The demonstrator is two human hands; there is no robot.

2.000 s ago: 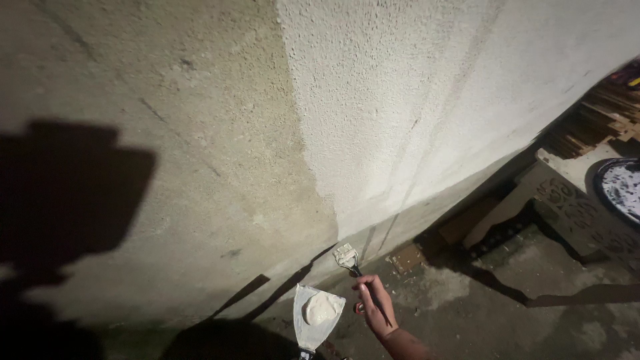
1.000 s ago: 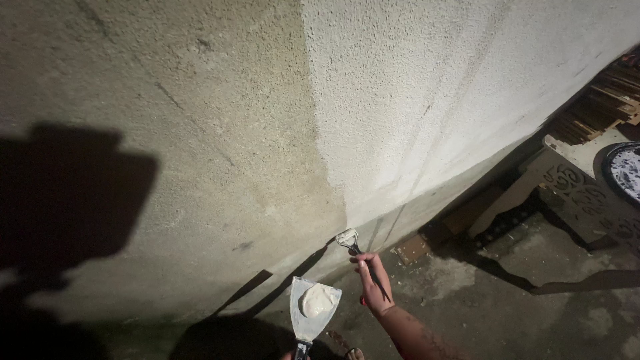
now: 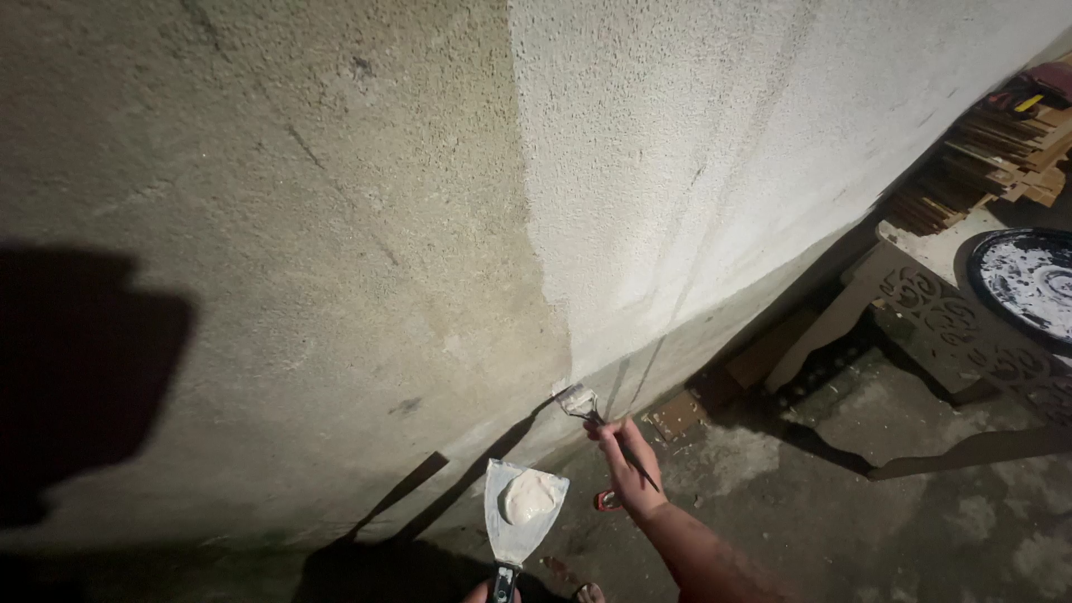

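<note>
My right hand [image 3: 630, 469] grips the dark handle of a flat paintbrush [image 3: 579, 402], whose whitish head meets the wall at the bottom corner of the white coating. Low in the view, my left hand [image 3: 481, 593] shows only in part, around the black handle of a wide putty knife [image 3: 512, 536]. A mound of off-white paste [image 3: 529, 497] lies on its blade. The rough wall [image 3: 402, 251] is bare and grey-beige on the left, and a white coated part [image 3: 636, 184] covers the right, with a nearly straight edge between them.
At the right stands a table with a cut-out scroll apron [image 3: 946, 322], bearing a round black lid [image 3: 1038, 280] smeared with white and a stack of wood strips [image 3: 980, 167]. A brown tile piece [image 3: 675, 414] lies on the concrete floor by the wall. Dark shadows fall across the wall's left.
The brush has moved slightly along the wall's lower part, staying close to the lower end of the coated edge. The putty knife with its paste is still held below it.
</note>
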